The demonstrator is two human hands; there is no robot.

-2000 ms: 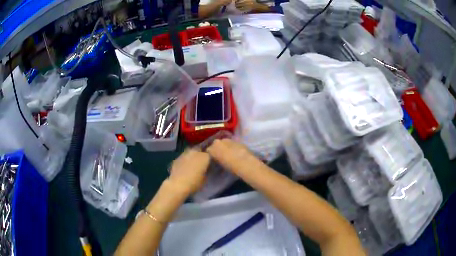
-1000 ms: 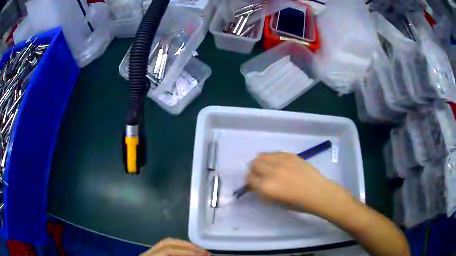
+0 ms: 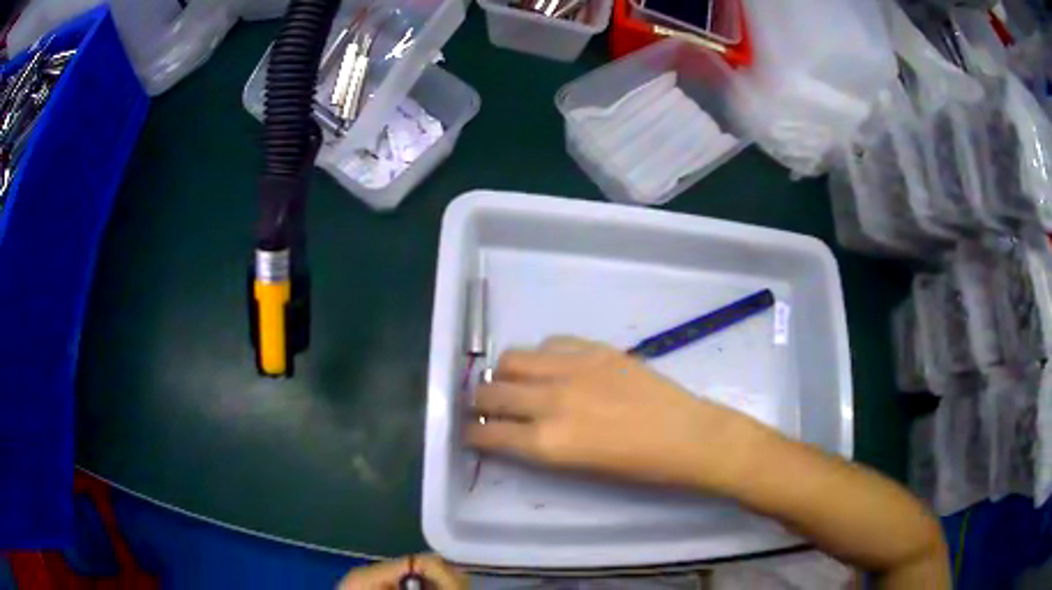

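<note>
The white work tray [image 3: 640, 214] lies in front of me. One silver miniature motor [image 3: 478, 317] lies along its left side. My right hand [image 3: 565, 403] is low over the tray, its fingertips over a second motor and its wires; blur hides whether they grip it. The dark blue pen-like tool [image 3: 709, 324] lies slanted behind this hand, its tip hidden. My left hand [image 3: 404, 574] is cut off by the bottom edge, in front of the tray. It holds a miniature motor [image 3: 413, 582] by its body, with the round end and a bit of red wire showing.
The black hose [image 3: 291, 115] with a yellow nozzle [image 3: 272, 328] hangs left of the tray. A blue parts bin [image 3: 52, 300] stands far left. Behind the tray are a clear box of white strips [image 3: 658, 136], a clear box with scraps [image 3: 398, 148] and a red tray [image 3: 692, 44]. Stacked clear boxes [image 3: 969, 173] stand right.
My right hand has moved left from the pen-like tool to the second motor. My left hand now shows a motor end. The view has shifted. Earlier, both hands were at a clear box behind the tray.
</note>
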